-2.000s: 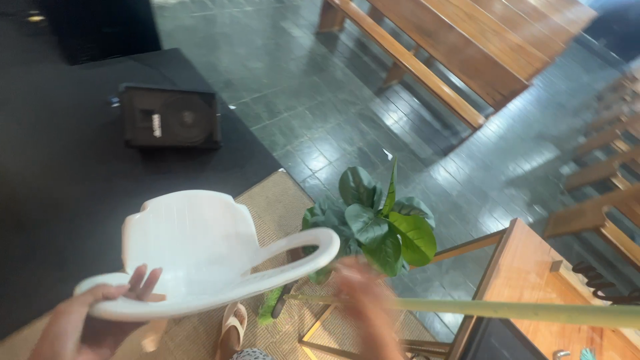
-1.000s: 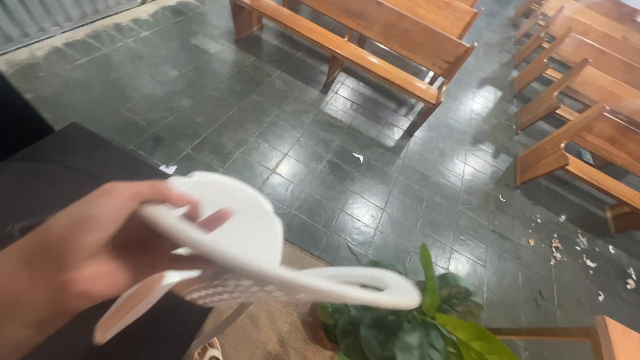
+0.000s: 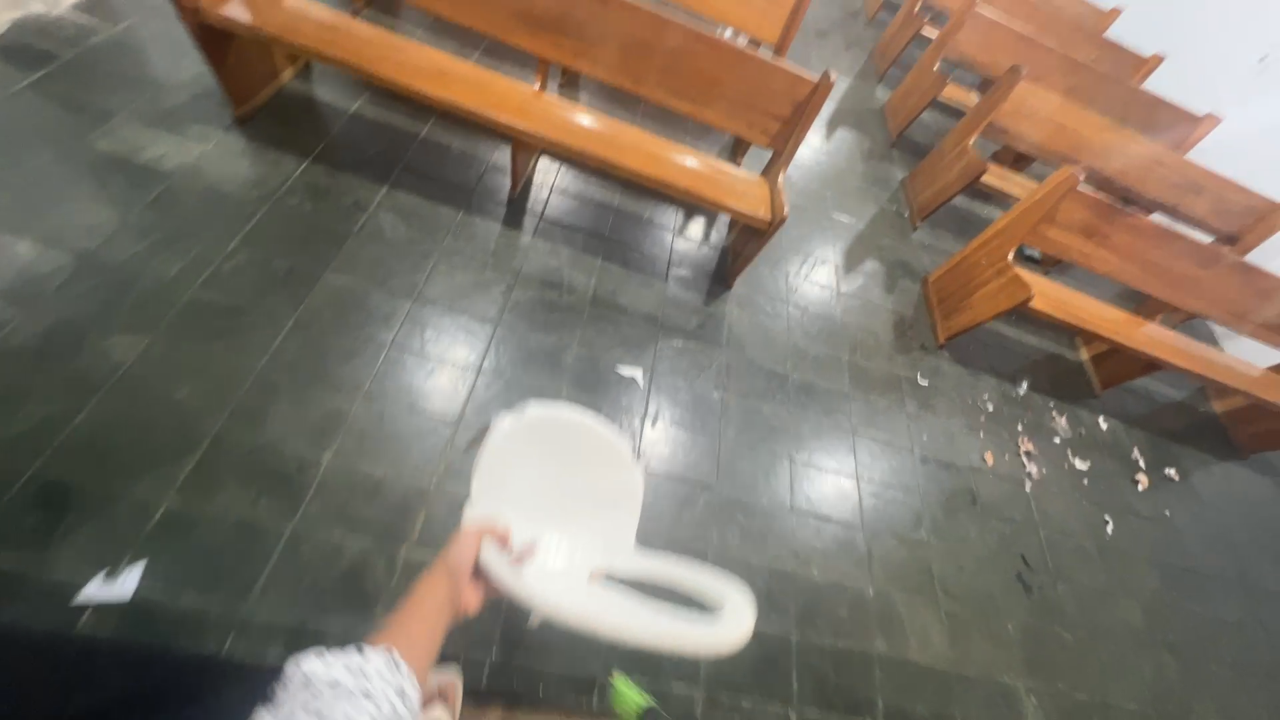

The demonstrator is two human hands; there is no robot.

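Note:
A white plastic chair (image 3: 560, 470) with a rounded panel and a looped armrest is held out low in front of me, over the dark tiled floor. My left hand (image 3: 470, 570) grips its left edge, fingers curled over the rim. The chair's lower parts are hidden or blurred. My right hand is out of view. Part of a sandalled foot (image 3: 443, 690) shows just below my left forearm.
A long wooden pew (image 3: 480, 110) crosses the upper left, and more pews (image 3: 1120, 260) stand in a row at the right. Scattered scraps (image 3: 1060, 450) and a white paper piece (image 3: 110, 583) lie on the floor. A green leaf (image 3: 630, 693) shows at the bottom.
The view has swung far toward the pews. The black speaker and most of the potted plant have left it. My right hand, blurred two seconds ago, is gone from view; my left still holds the chair.

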